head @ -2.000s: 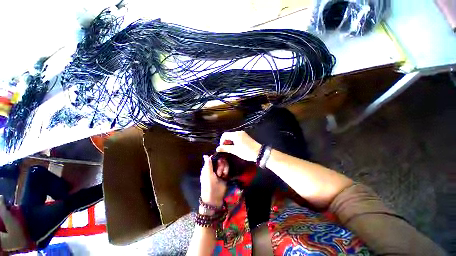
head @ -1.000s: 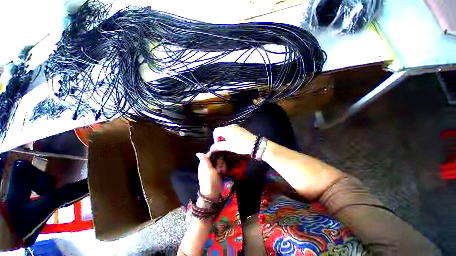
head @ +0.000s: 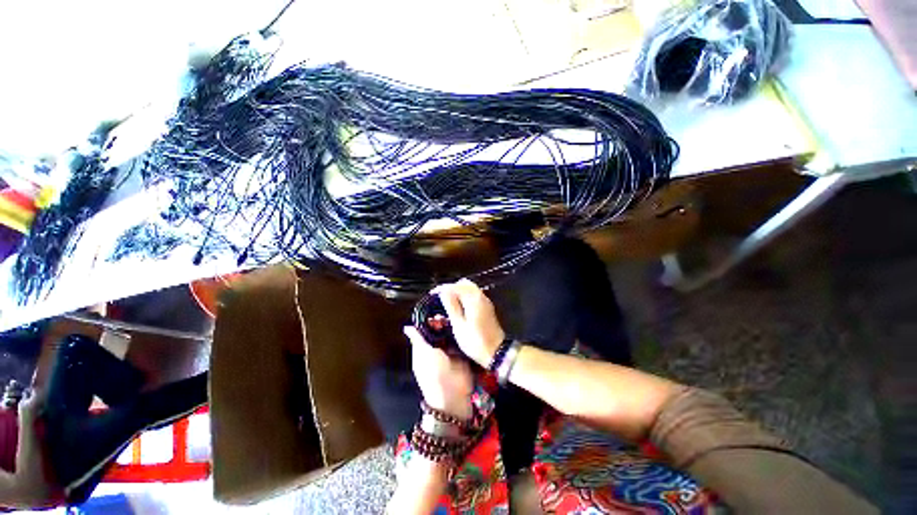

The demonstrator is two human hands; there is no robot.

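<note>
A small coil of thin black cable [head: 426,314] is held over my lap between my two hands. My left hand [head: 439,364] grips the coil from below and left. My right hand [head: 471,320] has its fingers on the coil's upper right side. The cable's ends are hidden by my fingers. A large looped bundle of black cables [head: 483,113] lies on the white table beyond my hands, and its near strands hang over the table edge.
An open cardboard carton [head: 256,392] stands left of my lap. A bagged black coil [head: 712,55] lies at the table's right. A white metal table leg [head: 759,223] slants down at right. A seated person's dark-clothed leg [head: 90,412] and a red stool [head: 161,450] are at lower left.
My hands have shifted, and a round coil of black cable now shows clearly between them. My right hand has moved down around its side. The view has also shifted slightly.
</note>
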